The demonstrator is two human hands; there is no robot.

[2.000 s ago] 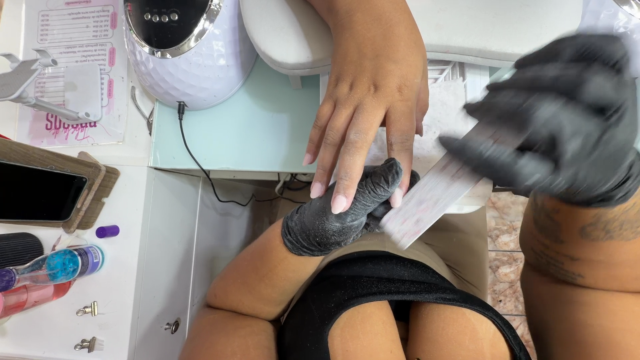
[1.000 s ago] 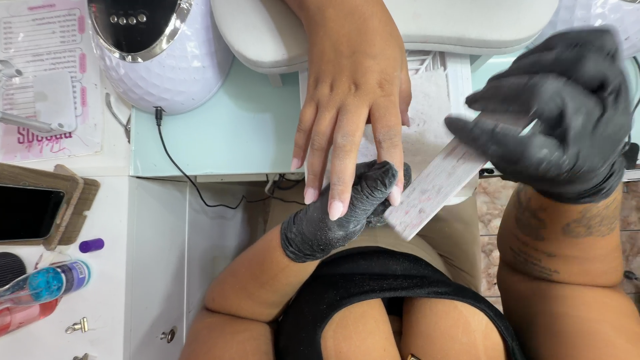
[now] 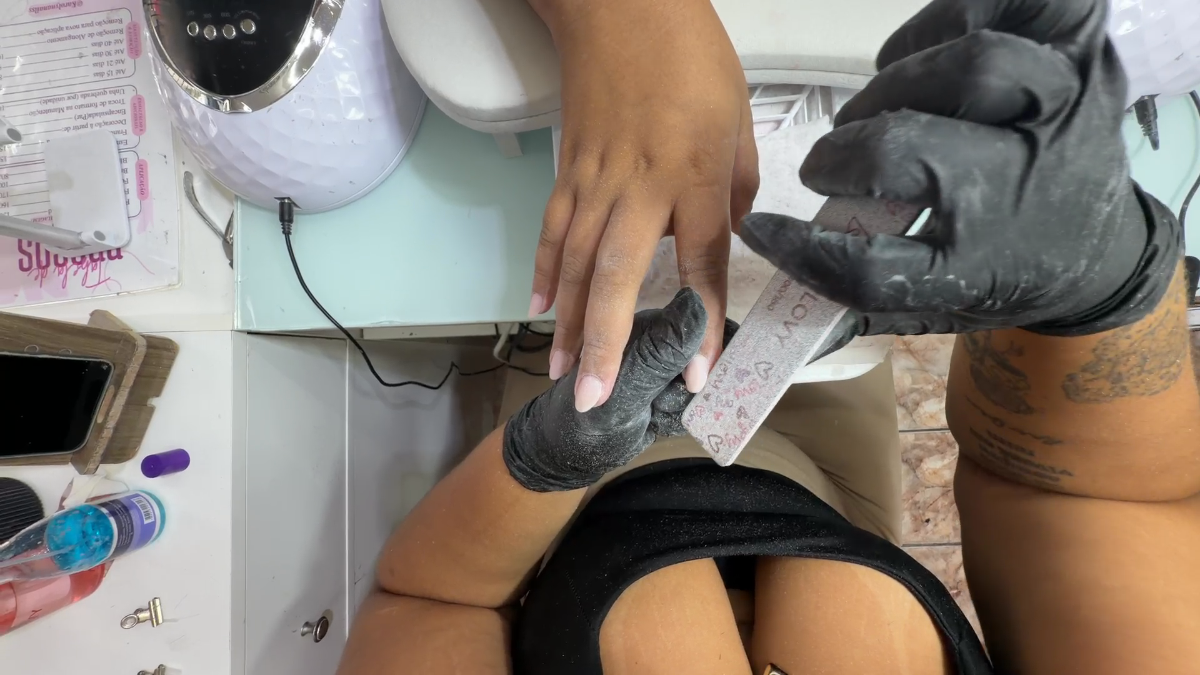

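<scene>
In a black glove, my left hand [image 3: 605,398] grips the index finger of another person's hand [image 3: 647,197], near its tip. That hand hangs palm down from the top, its long pale pink nails pointing toward me. My right hand [image 3: 975,187], also gloved in black, holds a nail file [image 3: 769,356] with a heart print, slanting down to the left. The file's lower end lies right beside the nail of the held finger; whether it touches cannot be told. Pale dust marks both gloves. The fingertips of my left hand are partly hidden behind the held finger and the file.
A white nail lamp [image 3: 309,122] with a black cable [image 3: 328,328] stands on the glass tabletop [image 3: 469,234]. A padded armrest [image 3: 478,66] lies under the other person's arm. At left are a phone [image 3: 47,403] on a wooden stand, bottles [image 3: 103,530], a purple cap [image 3: 165,462] and metal clips [image 3: 142,614].
My right hand still holds the file, whose lower end stays close to the held fingertip. My left hand keeps its grip on the finger. The view has shifted slightly since the earliest frame.
</scene>
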